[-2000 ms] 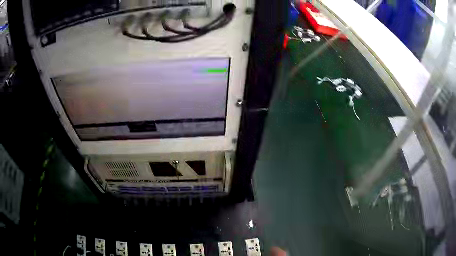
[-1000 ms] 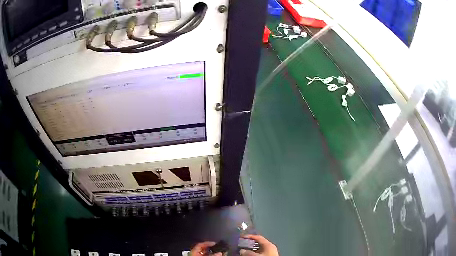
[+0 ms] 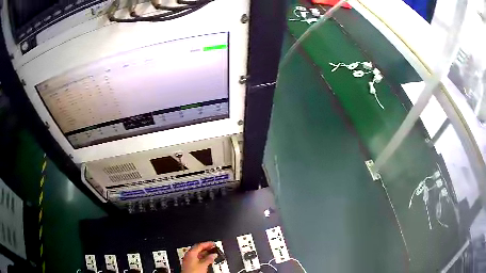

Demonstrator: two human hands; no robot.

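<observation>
A row of several white socket plates [image 3: 277, 244] runs along the front of the black shelf [image 3: 144, 226] at the bottom of the view. My left hand [image 3: 197, 259] is at the bottom centre, over the plates, its fingertips on a small black adapter [image 3: 218, 256] at one plate. The hand's lower part is cut off by the frame edge. Another black adapter [image 3: 249, 257] sits on the plate to the right. A thin white cord [image 3: 294, 261] curves at the row's right end. My right hand is not in view.
The rack's monitor [image 3: 144, 88] shows table rows and a green box. Below it is a beige computer [image 3: 160, 165] with a blue strip. Right of the black rack post [image 3: 261, 80], a green surface holds bundled white cords [image 3: 362, 72]. A red bin [image 3: 325, 2] shows at the top.
The view has shifted, showing more of the socket row. My left hand has moved left to a socket plate with a black adapter. My right hand, seen earlier near black adapters, has left the view.
</observation>
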